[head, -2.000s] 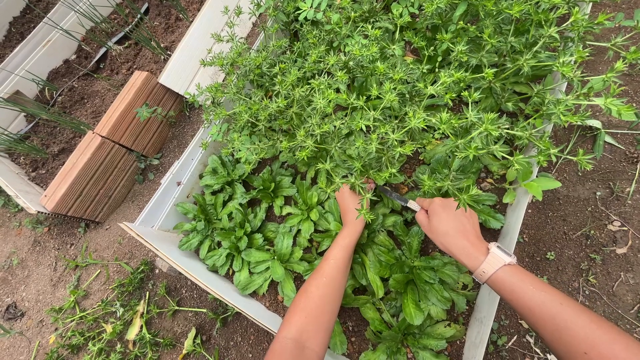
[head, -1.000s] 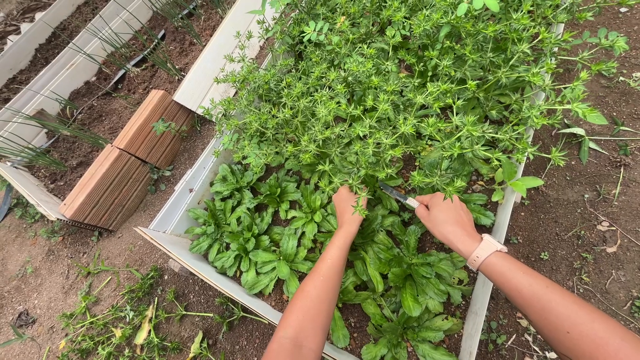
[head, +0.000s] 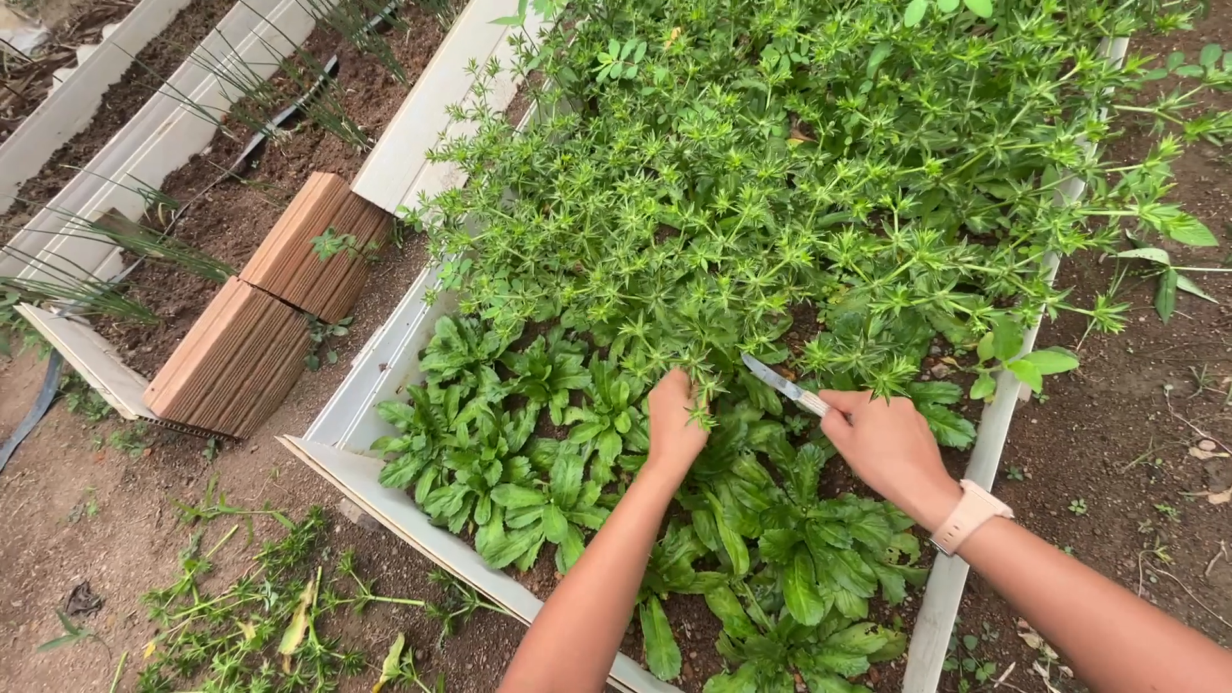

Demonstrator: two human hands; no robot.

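My right hand (head: 881, 443), with a pale watch band at the wrist, grips a knife (head: 782, 385) by its light handle; the blade points up and left over the bed. Just left of the blade tip, my left hand (head: 676, 423) is closed among the spiky flower stalks (head: 707, 385); its fingertips are partly hidden, and a spiky sprig shows against it. Low rosettes of broad, toothed leaves (head: 804, 549) grow below and around both hands. Dense spiky green stalks (head: 674, 221) fill the bed beyond them.
White panels (head: 385, 351) edge the bed on the left and front, and another edging (head: 991, 423) runs along its right. Cut spiky stalks (head: 260, 616) lie on the soil at lower left. Ribbed terracotta blocks (head: 241, 351) border a neighbouring bed with thin green shoots (head: 164, 250).
The knife blade, earlier partly hidden by the stalks near my left hand, now shows fully, with a gap between its tip and that hand.
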